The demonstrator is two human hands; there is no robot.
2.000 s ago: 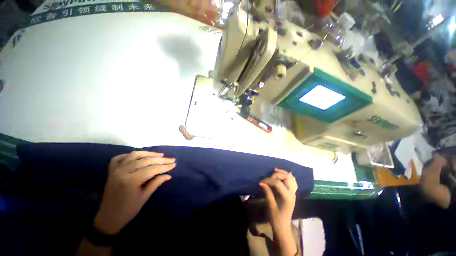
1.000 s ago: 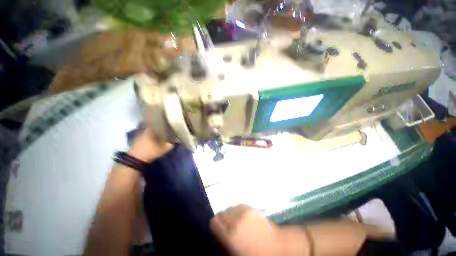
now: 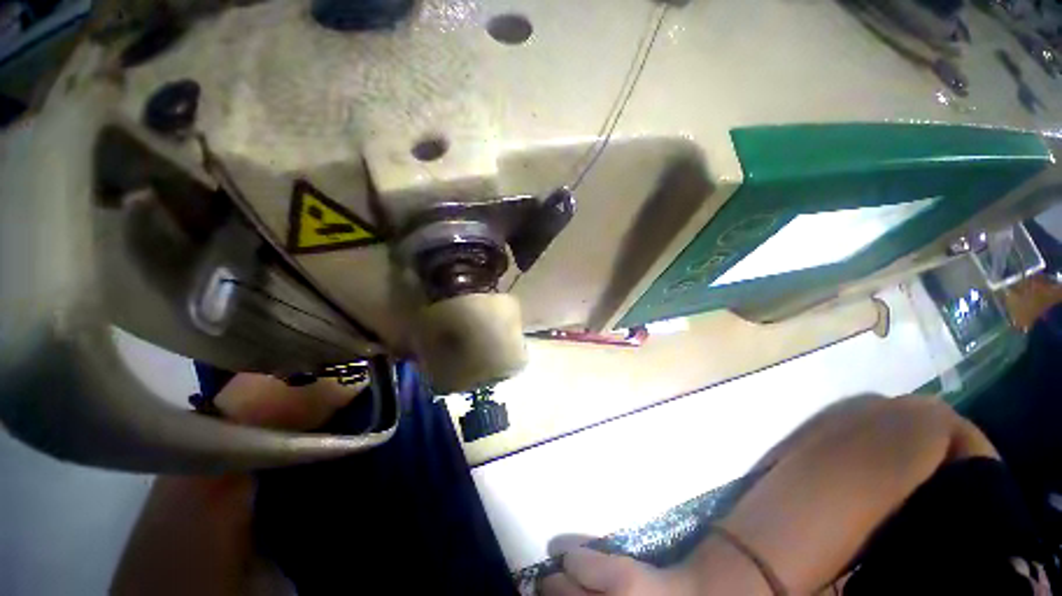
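Observation:
The dark navy cloth panel (image 3: pixel 373 501) runs from the bottom edge up under the left end of the cream sewing machine head (image 3: pixel 559 105). My left hand (image 3: pixel 280 398) lies at the cloth's left side, partly behind the thick curved guard (image 3: pixel 233 448); its fingers are hidden. My right hand (image 3: pixel 600 573) is curled beside the cloth's lower right edge, cut off by the bottom of the picture; its grip is unclear. The needle and presser foot are hidden behind the head. A black knurled knob (image 3: pixel 485 417) stands just right of the cloth.
The green control panel (image 3: pixel 839 221) with its bright screen is at the right. A red-edged slim tool (image 3: pixel 606 336) lies on the bed below the head. A yellow warning triangle (image 3: pixel 326 221) is beside the tension dial (image 3: pixel 460 262). The white table (image 3: pixel 629 483) extends right.
The view has moved close to the machine head. The cloth went from lying along the front edge to running under the head. My left hand moved forward beside the needle area; my right stayed nearer the front.

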